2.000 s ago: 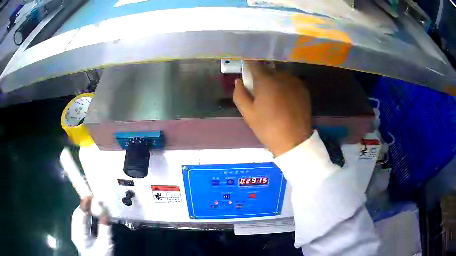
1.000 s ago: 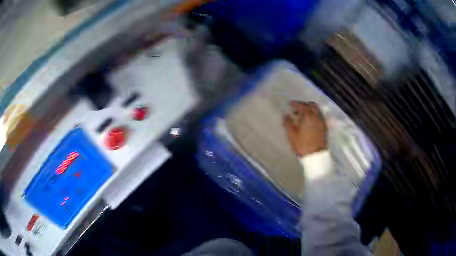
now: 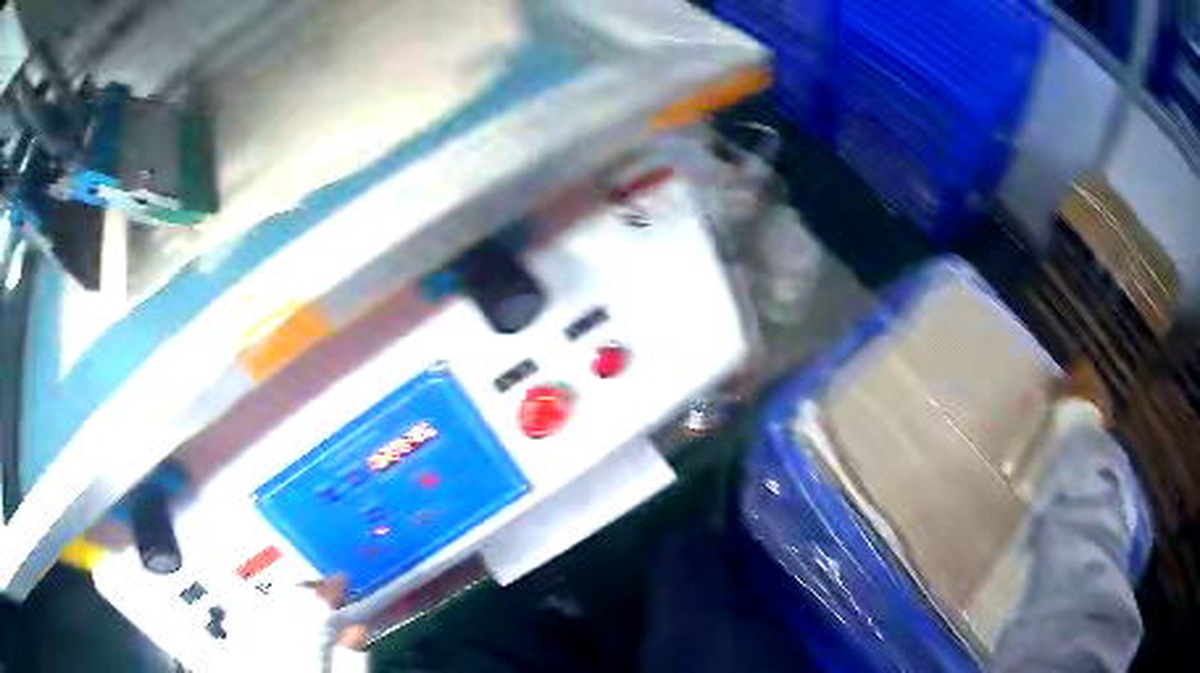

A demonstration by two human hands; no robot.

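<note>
A blue crate (image 3: 862,559) lined with clear plastic stands at the right, with a flat beige sheet (image 3: 928,434) lying in it. My right hand (image 3: 1084,389) is at the crate's far right side, by the edge of the sheet. It is small, blurred and partly hidden by its white cuff, so what it holds cannot be told. My left hand (image 3: 336,615), in a white glove with bare fingertips, is at the bottom, in front of the blue control panel (image 3: 395,480). It is blurred and partly cut off; no part shows in it.
The screen frame (image 3: 434,171) with orange tape spans the upper left. Below it are black knobs (image 3: 507,292), a large red button (image 3: 544,412) and a smaller one (image 3: 608,360). Blue baskets (image 3: 928,99) stand at the back, tied cardboard (image 3: 1119,250) at the right.
The view has swung back toward the machine. My right hand has moved from over the sheet to the crate's right side. The white parts seen beside the sheet no longer show. My left hand has come into view.
</note>
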